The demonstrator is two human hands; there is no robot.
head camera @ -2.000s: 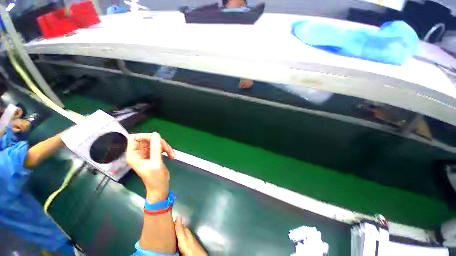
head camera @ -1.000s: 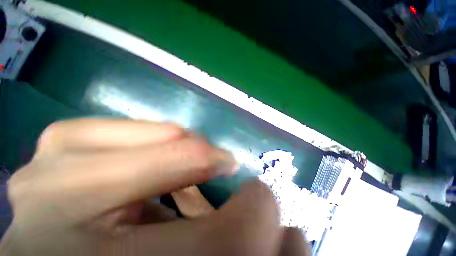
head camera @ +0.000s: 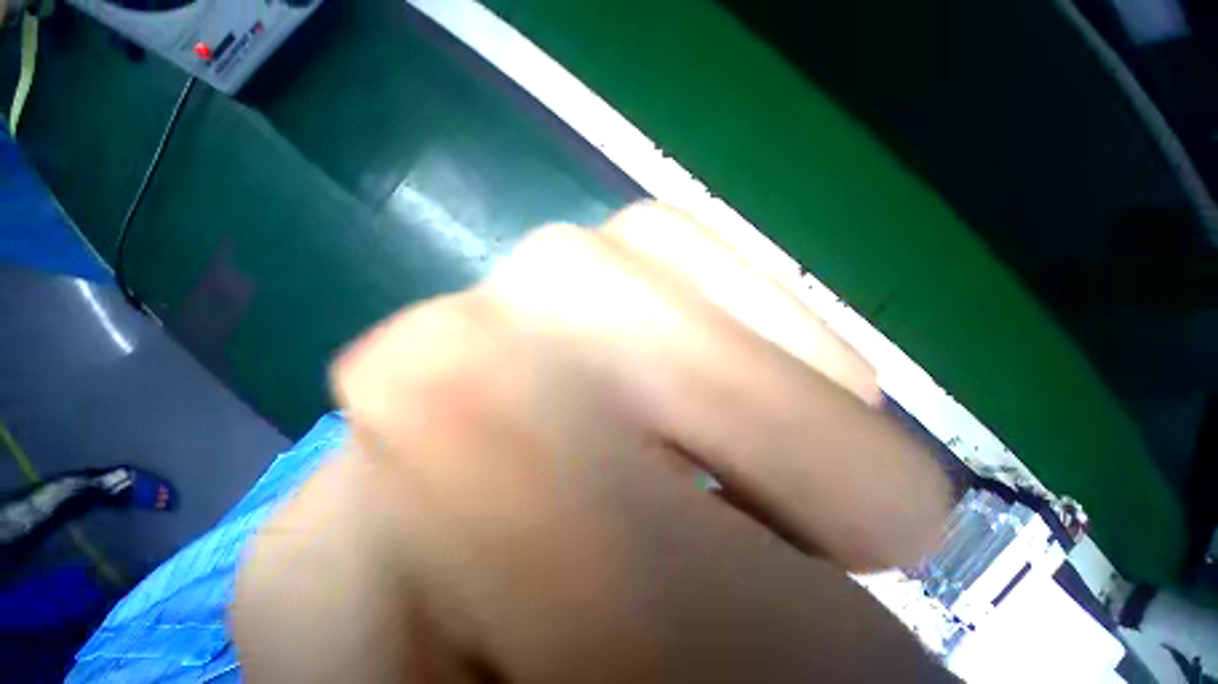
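Observation:
My left hand (head camera: 628, 428), as far as its side can be told, is very close to the camera, large and blurred, over the middle and bottom. Its fingers are bent and point right. Whether it holds anything cannot be seen. A light blue sleeve (head camera: 200, 575) shows at lower left. I cannot make out my right hand. A clear or white box with a striped side (head camera: 978, 545) stands at lower right, partly behind the fingers, beside bright white sheets (head camera: 1049, 635).
A white rail (head camera: 601, 120) separates the dark green bench (head camera: 307, 201) from the brighter green belt (head camera: 828, 187). A white blower box (head camera: 234, 34) with a red light and a black cable is at upper left. A white round object (head camera: 1175, 635) is at lower right. A foot (head camera: 147, 489) shows below the bench.
The view has turned down and shifted from a second ago. The near hand covers more of the middle, hiding most of the white scraps. The blower shows further right.

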